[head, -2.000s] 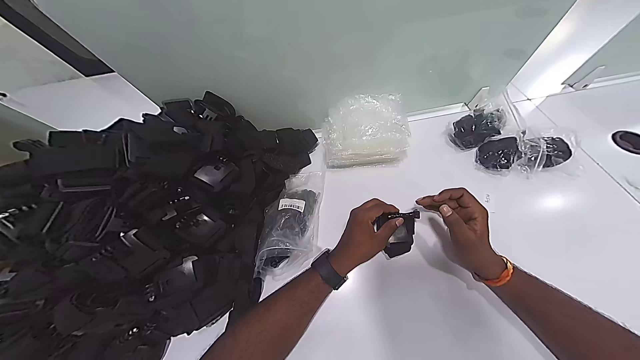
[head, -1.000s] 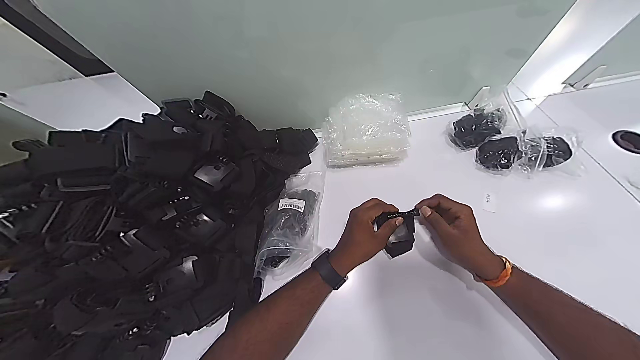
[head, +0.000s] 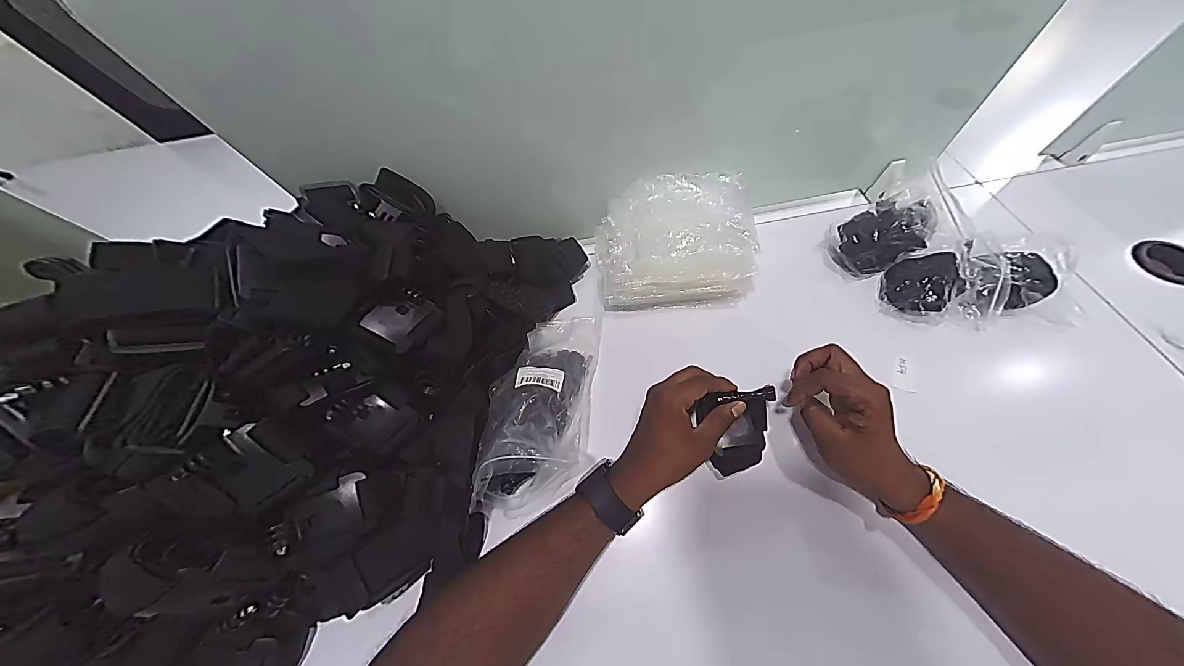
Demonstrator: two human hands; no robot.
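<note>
My left hand (head: pixel 683 427) grips a small black mount (head: pixel 743 444) with a flat plate and a black thumbscrew (head: pixel 754 395) along its top edge, the screw's knob pointing right. My right hand (head: pixel 846 416) is just to the right of the knob, apart from it, with thumb and fingers curled and a small gap between their tips. Whether anything small sits between those fingertips cannot be told. Left of my left hand lies a clear plastic bag (head: pixel 536 416) of black parts with a barcode label.
A large heap of black strap mounts (head: pixel 277 416) covers the left side. Behind my hands stands a stack of clear plastic bags (head: pixel 680 245). Bagged black parts (head: pixel 920 282) lie at the back right, and a small white paper slip (head: pixel 905 375) is nearer. A glass partition (head: pixel 555 102) closes off the back.
One second ago my right fingers were at the knob of the thumbscrew; now they are off it, a little to the right. My left hand keeps its hold on the mount.
</note>
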